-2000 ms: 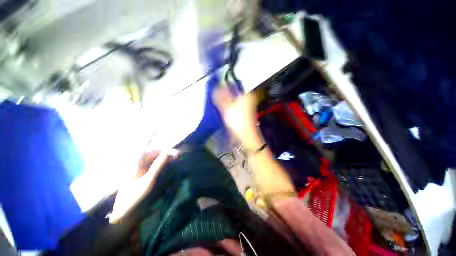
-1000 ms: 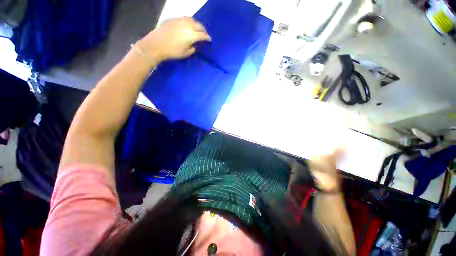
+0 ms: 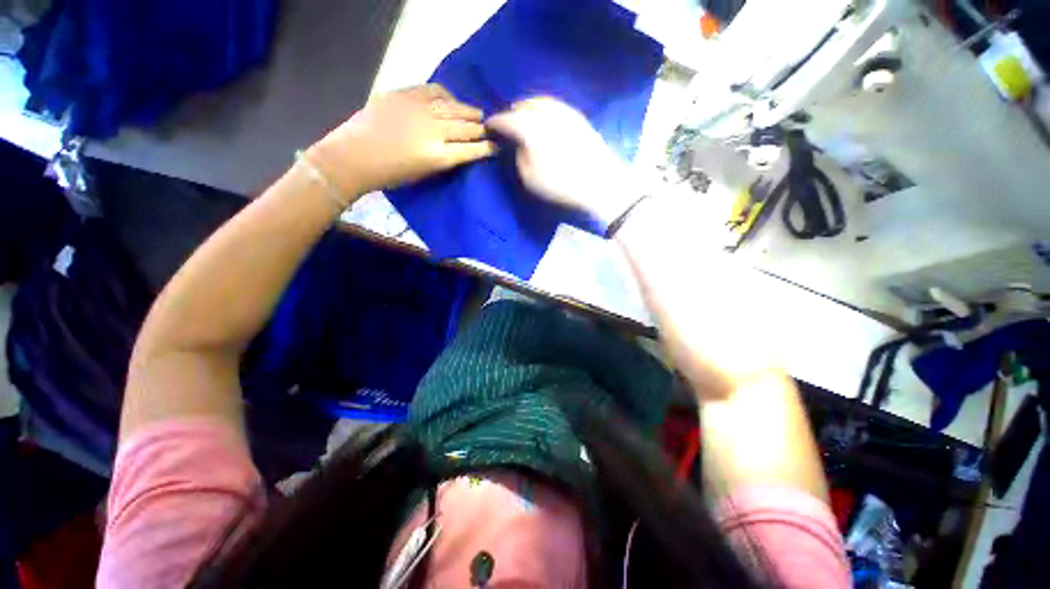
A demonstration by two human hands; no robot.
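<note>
A bright blue fabric panel [image 3: 507,219] lies on the white table left of the sewing machine [image 3: 806,69], its near edge at the table's front edge. My left hand [image 3: 420,138] rests on the panel's left part, fingers pointing right. My right hand [image 3: 558,150], blurred, is on the panel just right of it, the fingertips of both hands nearly meeting. Both hands seem to pinch the cloth there, but what lies between the fingertips is too small to tell.
Black scissors [image 3: 813,196] and yellow-handled snips [image 3: 746,209] lie on the machine bed at right. A blue cloth heap [image 3: 150,69] is at upper left. Dark blue cloth [image 3: 357,322] hangs below the table. Blue cloth and dark strips [image 3: 979,362] are at far right.
My right hand has moved from the table's front edge at right up and left onto the blue panel, beside my left hand. The panel now looks more rumpled near the hands.
</note>
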